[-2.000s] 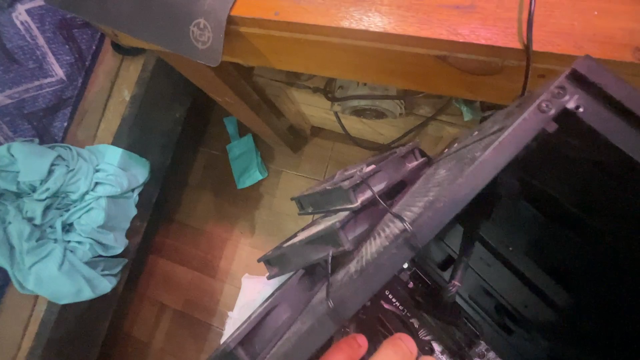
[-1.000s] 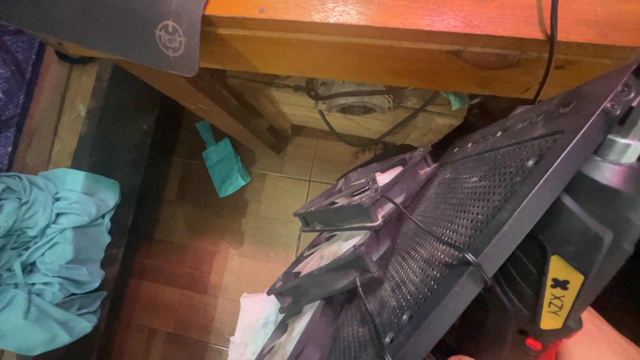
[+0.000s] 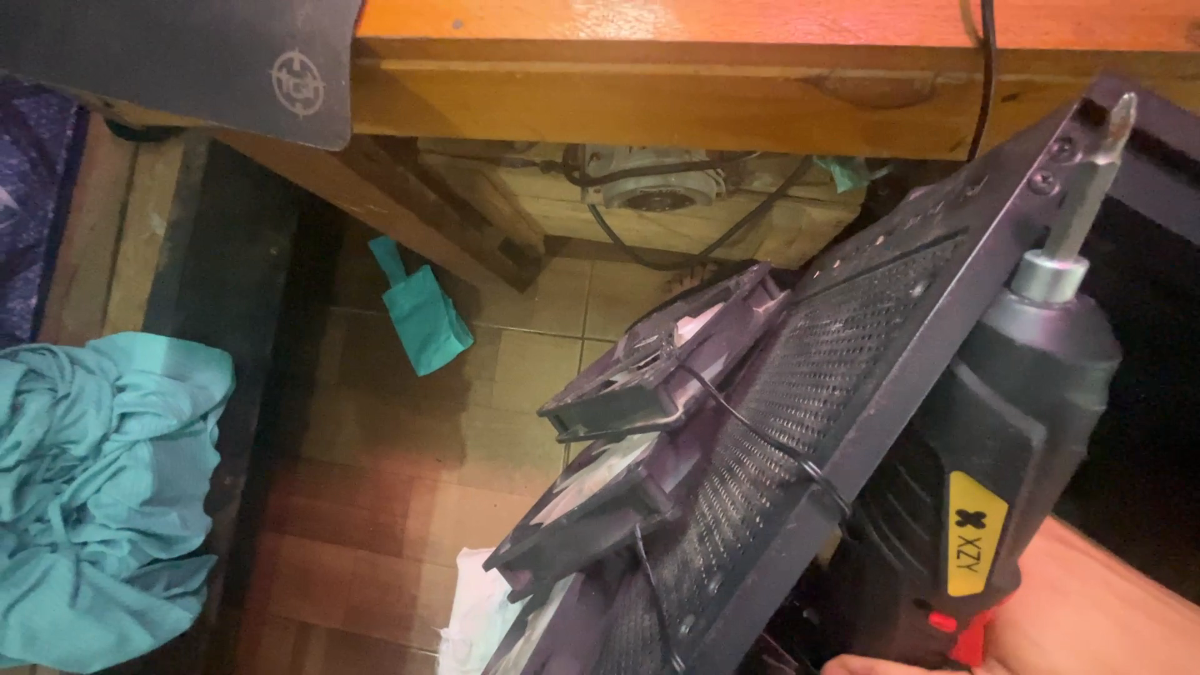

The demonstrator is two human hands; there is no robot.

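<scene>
A black cordless screwdriver (image 3: 994, 403) with a yellow label panel and a cross-head bit (image 3: 1087, 187) pointing up is at the right. My right hand (image 3: 1069, 600) is closed on its lower part, mostly cut off by the bottom edge. The tool is beside the rim of a black computer case (image 3: 862, 459), which stands tilted. Along the case's perforated metal side are several black case fans (image 3: 619, 394), with thin black cables looped over the rim. My left hand is not in view.
A wooden table (image 3: 656, 103) with a dark mat (image 3: 187, 56) spans the top. Below it are cables and a round-faced device (image 3: 656, 187). A teal cloth item (image 3: 427, 319) and a white cloth or paper (image 3: 478, 600) lie on the tiled floor; crumpled teal fabric (image 3: 103, 497) is at the left.
Two seconds ago only fingertips showed inside the case. The screwdriver has come into view at the right, then moved up and left beside the rim. The case has changed its tilt in view.
</scene>
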